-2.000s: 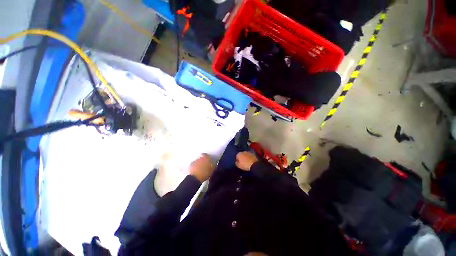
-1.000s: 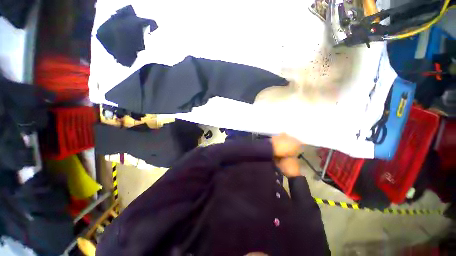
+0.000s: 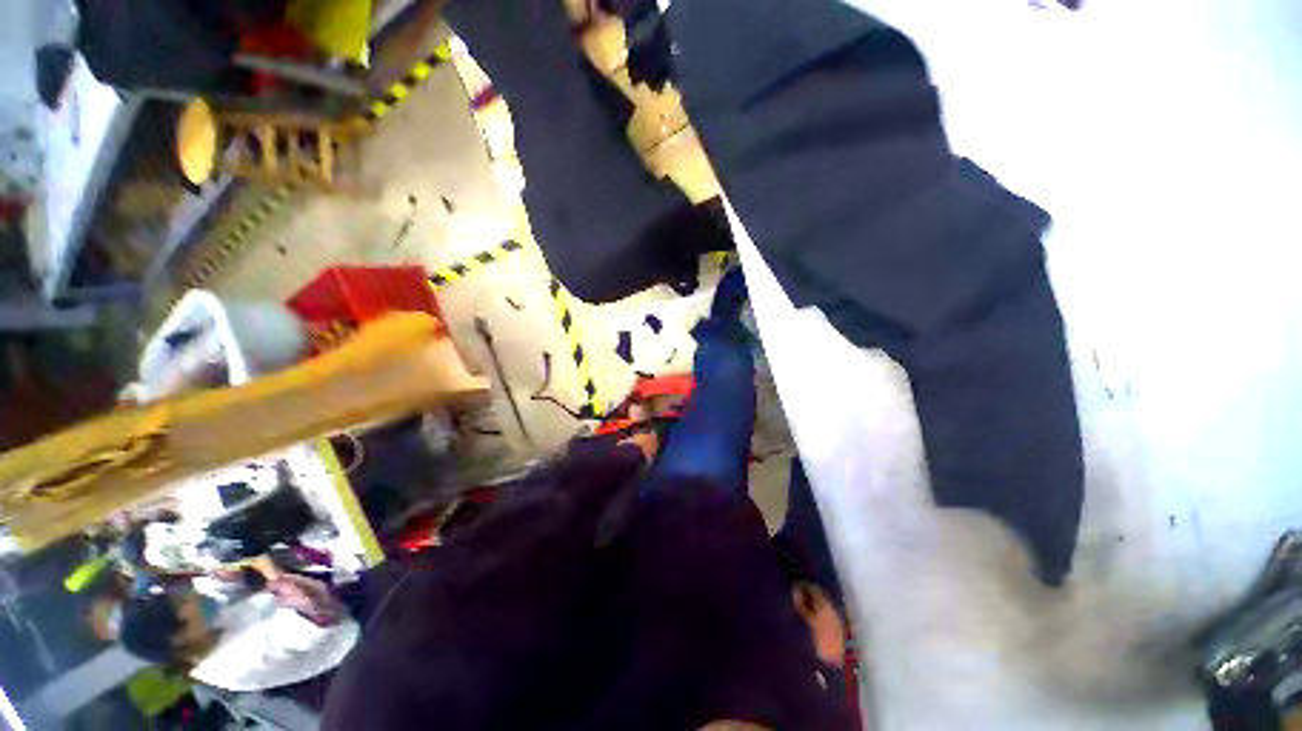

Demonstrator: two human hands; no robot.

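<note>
A long black cut panel (image 3: 985, 286) lies creased on the white table cover (image 3: 1185, 286), its narrow end towards the iron. Another black panel (image 3: 586, 172) hangs beside the table over a brown cardboard box (image 3: 664, 129). My left hand (image 3: 643, 444) shows as a small, blurred patch at the end of the dark sleeve, off the table and away from both panels. My right hand (image 3: 821, 624) is low by the table's near edge, partly hidden by dark cloth. The fingers of both hands are unclear, and I cannot tell whether they hold anything.
The steam iron (image 3: 1264, 643) is cut off at the lower right. A wooden beam (image 3: 243, 414) crosses the left side. Beyond are a red crate (image 3: 371, 297), a wooden stool (image 3: 197, 140), yellow-black floor tape (image 3: 571, 343) and a person in white (image 3: 279, 636).
The view has swung left, so the panels appear larger and turned, and the blue tray has left the picture. My hands, close together one second ago, are now apart.
</note>
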